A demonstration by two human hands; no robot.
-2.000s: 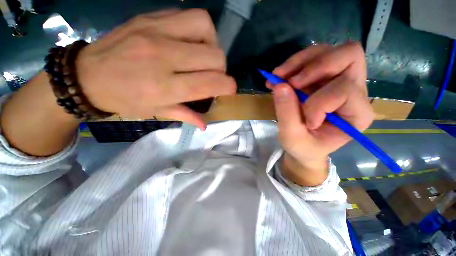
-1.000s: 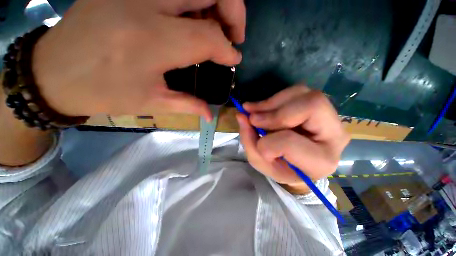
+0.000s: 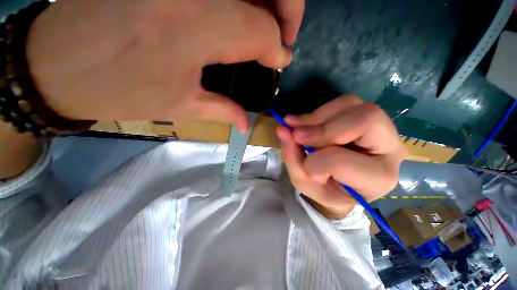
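Note:
My left hand, with a dark beaded bracelet at the wrist, grips a smartwatch head, black and glossy with a thin gold-looking rim. Its fingers hide part of the case. The pale holed strap half hangs from the case toward my smock. My right hand holds a slim blue stick like a pen. The stick's tip is at the case's lower right corner, near the strap joint; whether it touches cannot be told.
The dark green bench mat lies behind the hands, with a cardboard strip along its near edge. At right are another pale holed strap and a loose blue stick. A carton stands beyond the bench, lower right.
Since two seconds ago, the watch head has come into view in my left hand and the stick's tip has moved down-left to its corner. Over the last second both hands shifted slightly right in view.

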